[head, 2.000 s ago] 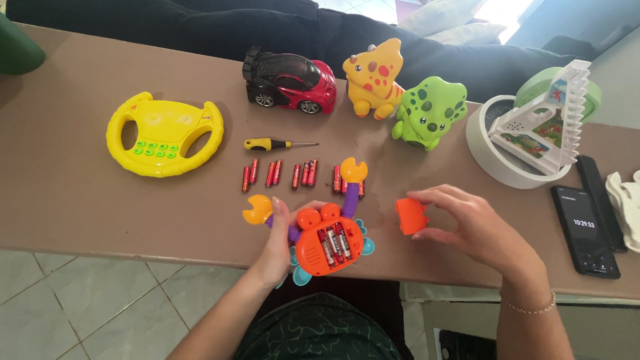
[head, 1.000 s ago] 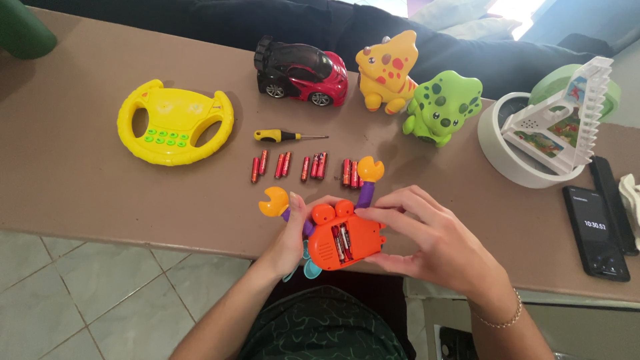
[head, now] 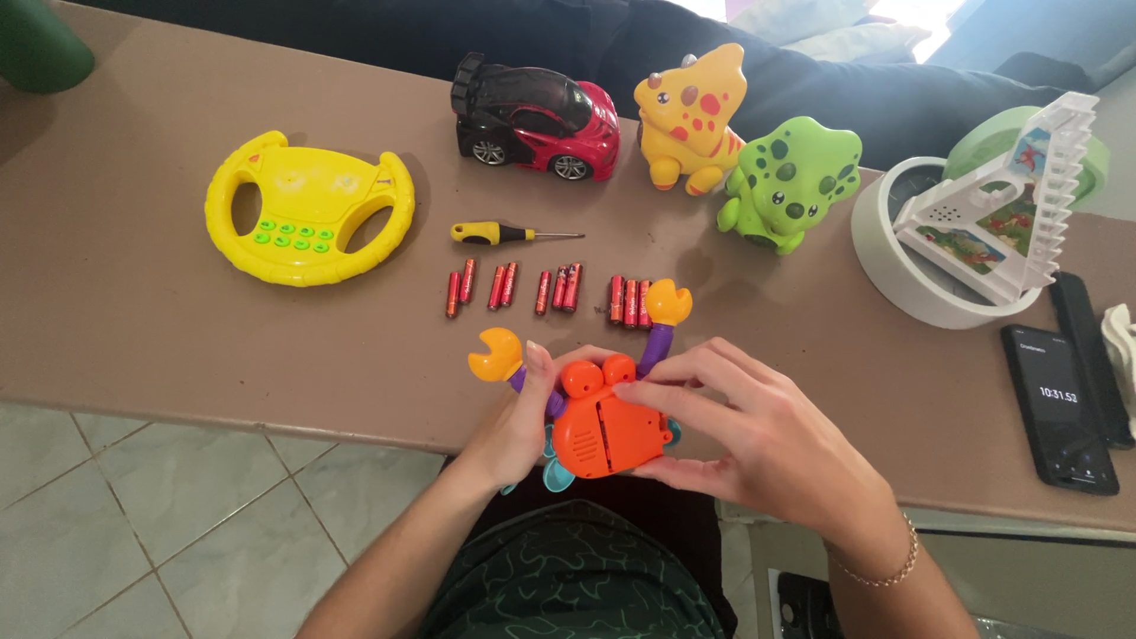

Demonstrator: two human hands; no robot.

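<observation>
My left hand [head: 515, 426] holds an orange toy crab [head: 583, 439], its back facing up, with yellow claws on purple arms and teal legs. Fingers of my right hand [head: 745, 426] grip the orange battery cover [head: 632, 433], which lies over most of the compartment in the crab's back; a narrow dark gap shows along its left edge. Just beyond the crab, several red batteries [head: 559, 288] lie in small groups on the brown table [head: 266, 355]. Past them is a yellow and black screwdriver [head: 493, 233].
A yellow toy steering wheel [head: 311, 213] lies at left. Along the far side stand a red and black toy car [head: 541, 120], a yellow dinosaur toy [head: 692, 124] and a green one [head: 790, 186]. At right are a white round container [head: 923, 293], a white toy piece [head: 985, 213] and a phone [head: 1061, 408].
My right hand has brought the orange cover from beside the crab onto its back. The batteries inside, visible earlier, are now mostly covered.
</observation>
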